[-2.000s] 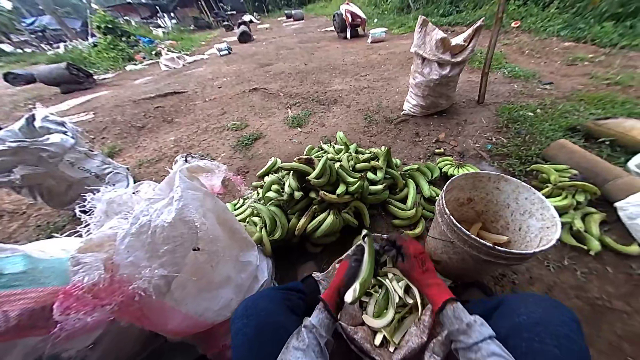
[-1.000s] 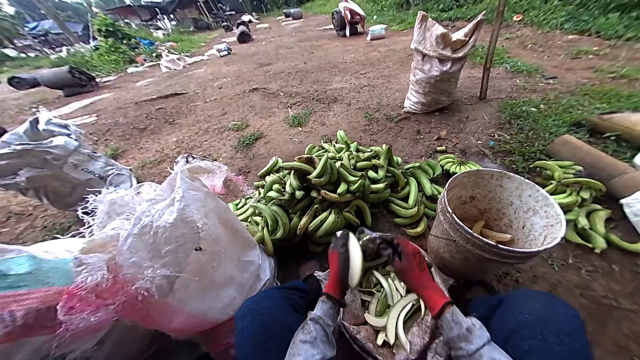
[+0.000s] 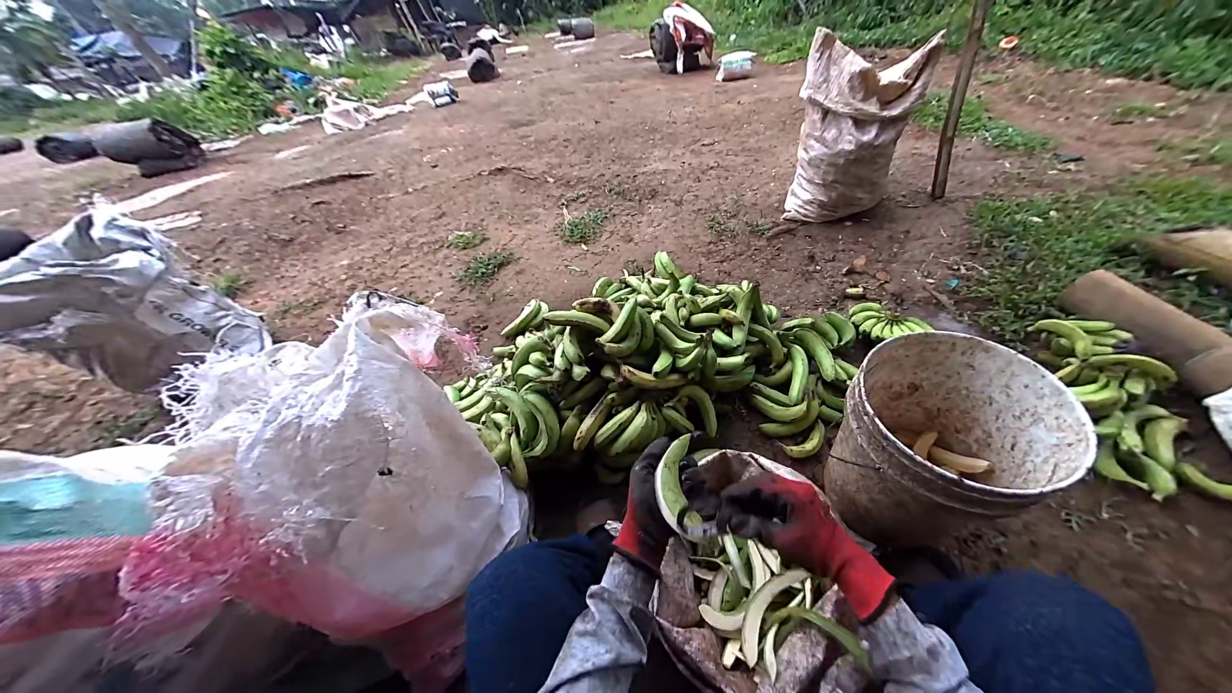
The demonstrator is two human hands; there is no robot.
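My left hand, in a red and black work glove, holds a green plantain upright above my lap. Close beside it, my right hand, gloved the same way, has its fingers bent at the plantain's lower end; what lies inside them is hidden. Strips of peel lie on a worn sack between my knees. Beyond my hands is a large heap of green plantains. A dirty white bucket with a few peeled pieces inside stands to the right of my right hand.
Large white and pink woven sacks stand close on my left. More plantains lie right of the bucket, near a brown cylinder. Farther off, an upright sack stands beside a wooden pole on bare soil.
A second ago my left hand held a pale, peeled plantain; now it holds a green one. My right hand has come in closer to the left.
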